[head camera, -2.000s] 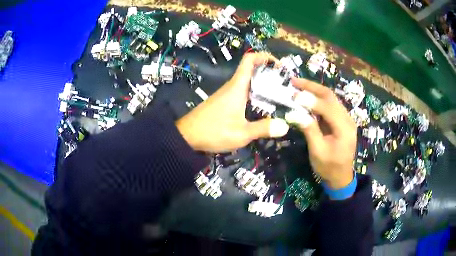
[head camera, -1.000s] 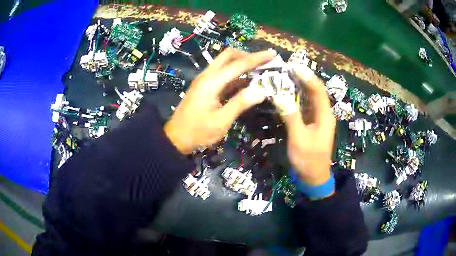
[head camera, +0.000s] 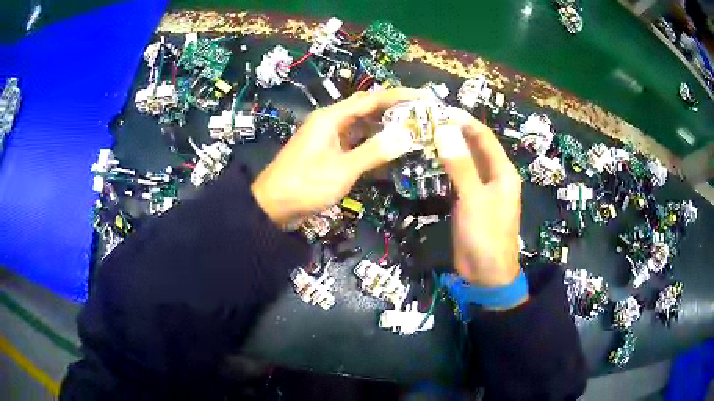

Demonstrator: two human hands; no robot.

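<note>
A chunky white plastic socket body [head camera: 419, 124] is held between both hands, just above the middle of the bench. My left hand [head camera: 329, 153] grips its left side with thumb and fingers. My right hand [head camera: 484, 196] grips its right side, with a blue band on the wrist. A dark cluster with small components [head camera: 421, 180] shows directly below the socket body; whether it is attached cannot be told. The fingertips hide the sides of the white part.
Many wired board assemblies lie around the hands, such as one at upper left [head camera: 205, 59] and one below [head camera: 380, 280]. A blue corrugated sheet [head camera: 55, 157] is at left. A worn metal rail [head camera: 501, 74] and green conveyor [head camera: 485, 31] run behind.
Both hands have come closer together than two seconds ago, and the white part has turned between the fingers. A dark component cluster now shows beneath it.
</note>
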